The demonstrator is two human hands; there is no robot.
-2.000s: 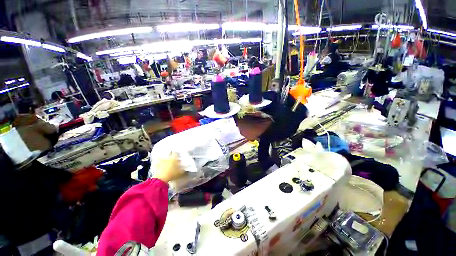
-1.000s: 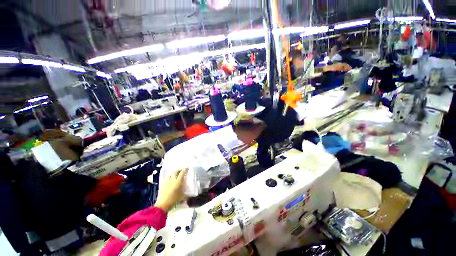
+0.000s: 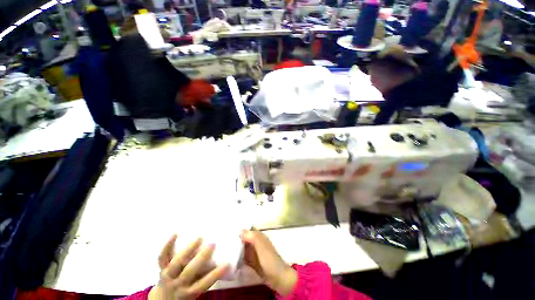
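My left hand lies spread over a small white piece, perhaps labels or paper, at the table's front edge. My right hand grips the right side of the same piece, thumb and fingers around its edge. The piece is overexposed, so its layers cannot be told. The white sewing machine stands behind and to the right of my hands. Its needle area is lit yellowish and is not touched by either hand.
Dark cloth lies along the table's left edge. A bulky white plastic bag sits behind the machine. A shiny black packet lies under the arm at right. A dark strip hangs by the arm. Thread cones stand at the back.
The view has swung down and left onto the table. My left hand has left the plastic bag behind the machine and is now at the front with the white piece. My right hand has come into view.
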